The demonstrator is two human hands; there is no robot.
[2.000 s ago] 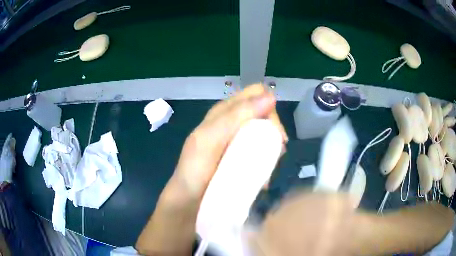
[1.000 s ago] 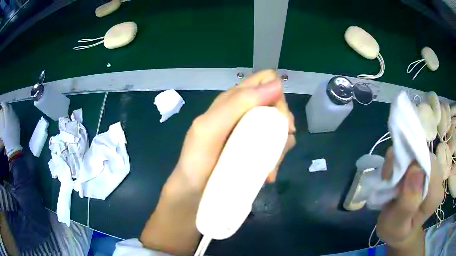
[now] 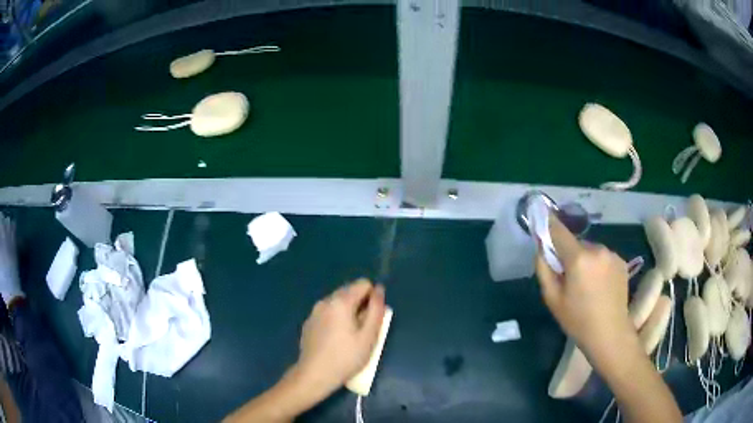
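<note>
My left hand (image 3: 340, 330) grips a cream corded bar (image 3: 376, 354) low over the bench, seen edge-on, its cord hanging at the bottom edge. My right hand (image 3: 582, 277) holds a folded white cloth (image 3: 542, 231) against the round metal top of the squat whitish dispenser bottle (image 3: 509, 248). The bottle's flip lid stands open to the right, partly behind the hand. Another cream bar (image 3: 571, 370) lies on the bench beside my right wrist, partly hidden.
A hanging bundle of bars (image 3: 717, 281) is at right. Crumpled cloths (image 3: 165, 318), a second bottle (image 3: 86, 221) and a wad (image 3: 270, 235) are at left. A rail (image 3: 305, 197) and upright post (image 3: 423, 107) edge the belt, which carries spaced bars. A person's pale-gloved hand (image 3: 8, 260) shows far left.
My left hand has lowered the bar from close to the camera down towards the bench. My right hand has moved the cloth from the right to the bottle's top.
</note>
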